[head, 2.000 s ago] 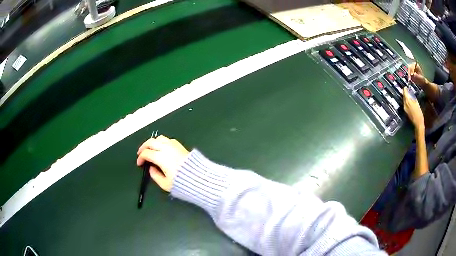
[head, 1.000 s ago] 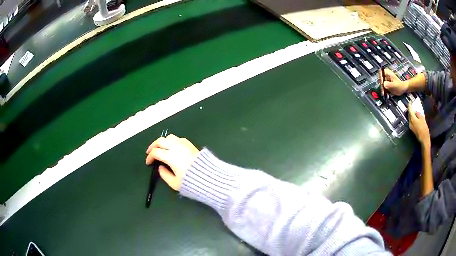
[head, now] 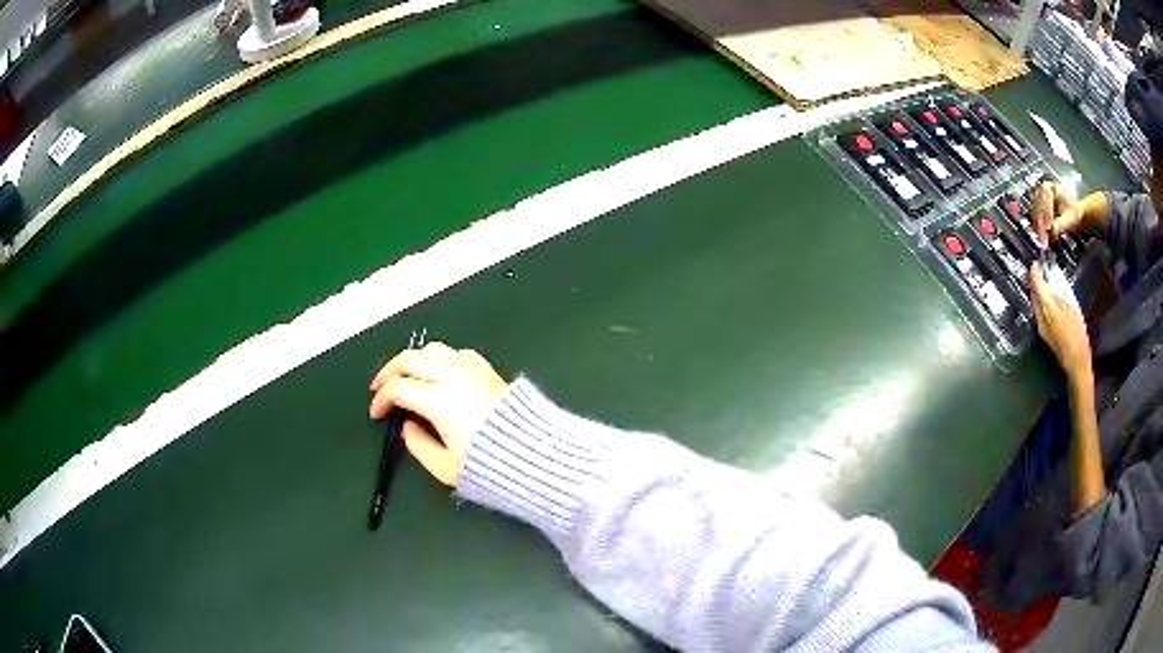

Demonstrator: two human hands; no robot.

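Note:
My right hand [head: 440, 402], in a pale lavender knit sleeve, rests on the dark green work surface [head: 689, 332]. It holds black tweezers [head: 385, 472] under the palm and fingers. The fine metal tips point away, just past the fingertips, and the black end points back toward me. The middle of the tweezers is hidden by the hand. My left hand is not in view.
At right, another person's hands [head: 1061, 313] work over a clear tray [head: 937, 236] of black units with red discs. A white strip [head: 510, 230] borders the brighter green conveyor [head: 255, 204]. Boards [head: 842, 58] lie at the top. A phone corner [head: 83, 635] shows at bottom left.
The view has shifted slightly since the first frame. My right hand keeps its hold on the tweezers. The other person's hand moved over the tray and then back toward their other hand.

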